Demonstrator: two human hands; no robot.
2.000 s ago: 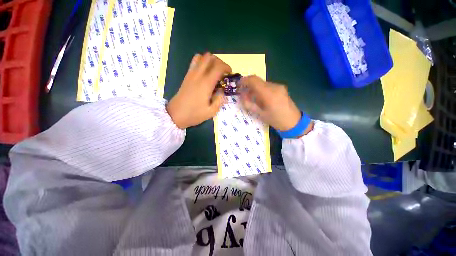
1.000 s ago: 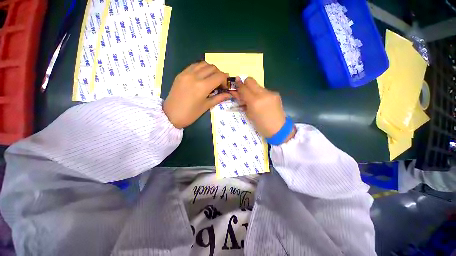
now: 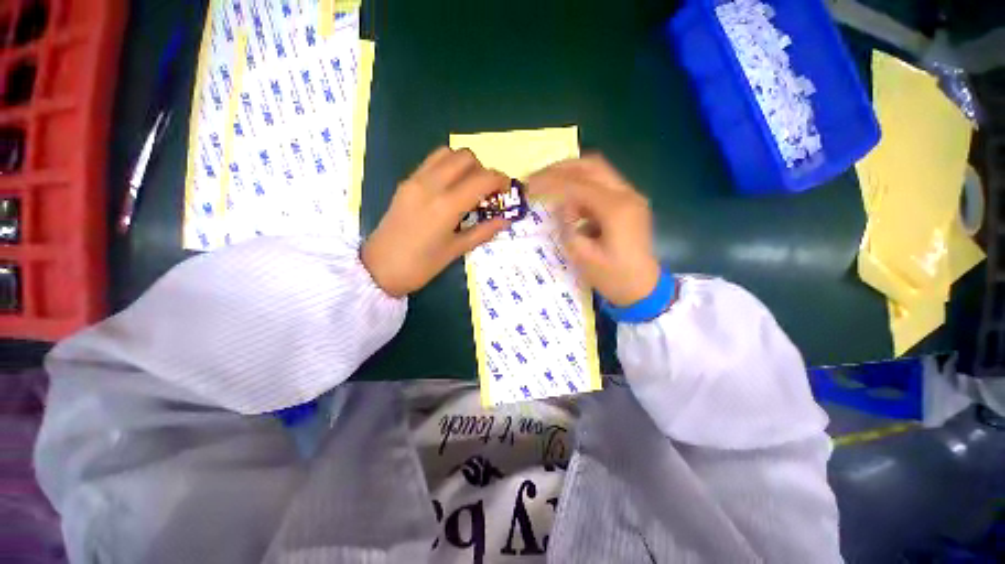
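My left hand [image 3: 432, 224] holds a small dark electronic module [image 3: 507, 204] between thumb and fingers, with bright and orange-gold bits showing on it. My right hand [image 3: 606, 226] is just right of the module, blurred, its fingers bent; I cannot tell whether it holds a tool or a small piece. A blue wrist band [image 3: 652, 300] is on the right wrist. The adhesive sheet [image 3: 529, 320], white with blue print and yellow edges, lies under both hands, its plain yellow end at the far side.
Spare adhesive sheets [image 3: 292, 143] lie at left. Further left are a slim silvery tool [image 3: 141, 171] and a red tray [image 3: 68, 176] with dark units. A blue bin [image 3: 727, 121] with white pieces [image 3: 774, 83] stands at right, beside yellow paper [image 3: 915, 165] and a partly covered tape roll [image 3: 972, 201].
The right hand has lifted off the module and shifted slightly right. The module shows more openly in the left fingers. The whole view has shifted a little, showing more of the red tray.
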